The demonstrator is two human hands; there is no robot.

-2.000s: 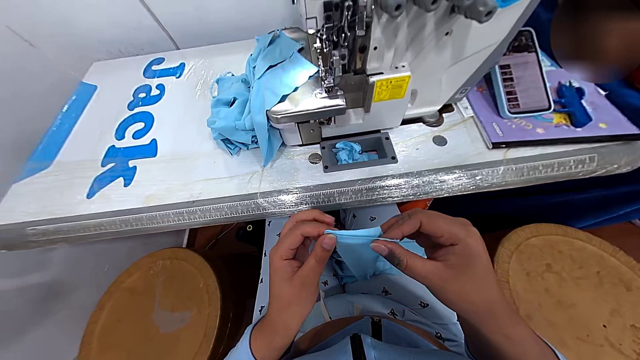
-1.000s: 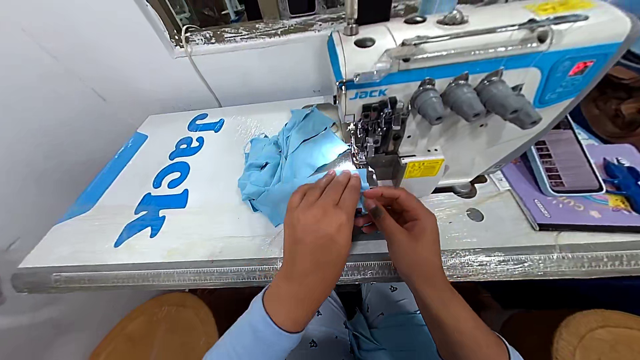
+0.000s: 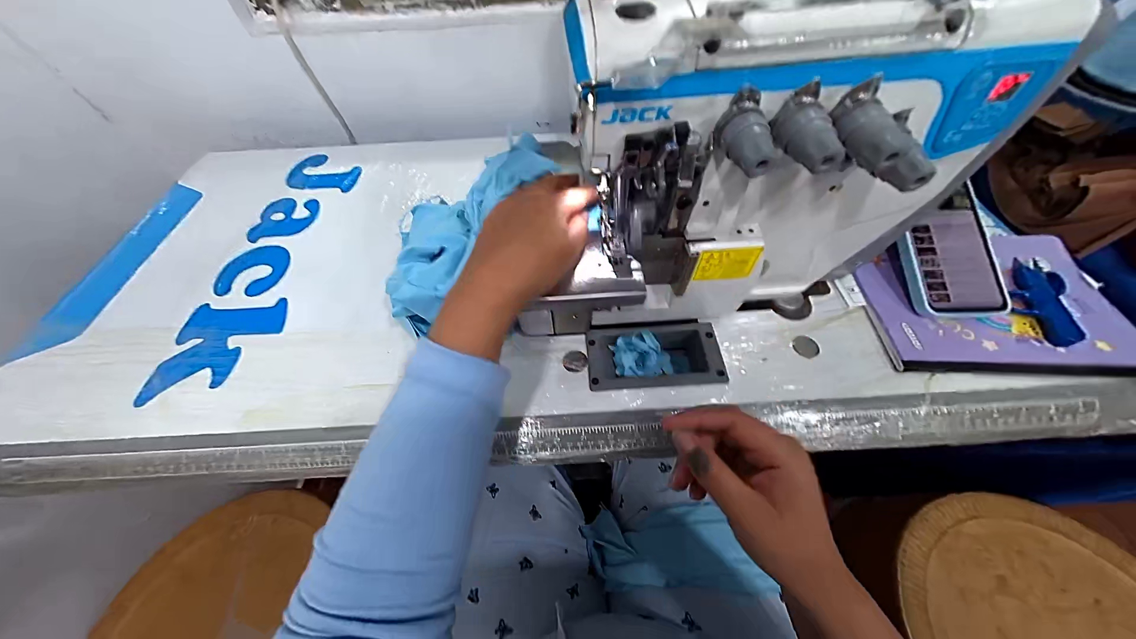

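Observation:
My left hand (image 3: pixel 537 235) reaches to the needle area of the white and blue Jack overlock sewing machine (image 3: pixel 657 200). Its fingertips are blurred by glare, with a bit of light blue fabric beside them; whether they grip it I cannot tell. A crumpled pile of light blue fabric (image 3: pixel 430 257) lies left of the machine, partly behind that hand. My right hand (image 3: pixel 741 484) hovers at the table's front edge, fingers and thumb loosely curled together, with nothing plainly held. More light blue fabric (image 3: pixel 692 546) rests on my lap below it.
Blue scraps (image 3: pixel 641 354) lie in a recessed tray (image 3: pixel 599 364) in the table. A measuring tape (image 3: pixel 603 437) runs along the front edge. At the right, a phone (image 3: pixel 954 257) and a blue object (image 3: pixel 1047 302) rest on a purple book (image 3: pixel 1092 346). Round stools (image 3: pixel 1012 568) flank my legs.
Both hands were together over my lap, then together at the needle area. My right hand has since come back to the table's front edge, while my left hand is still at the machine.

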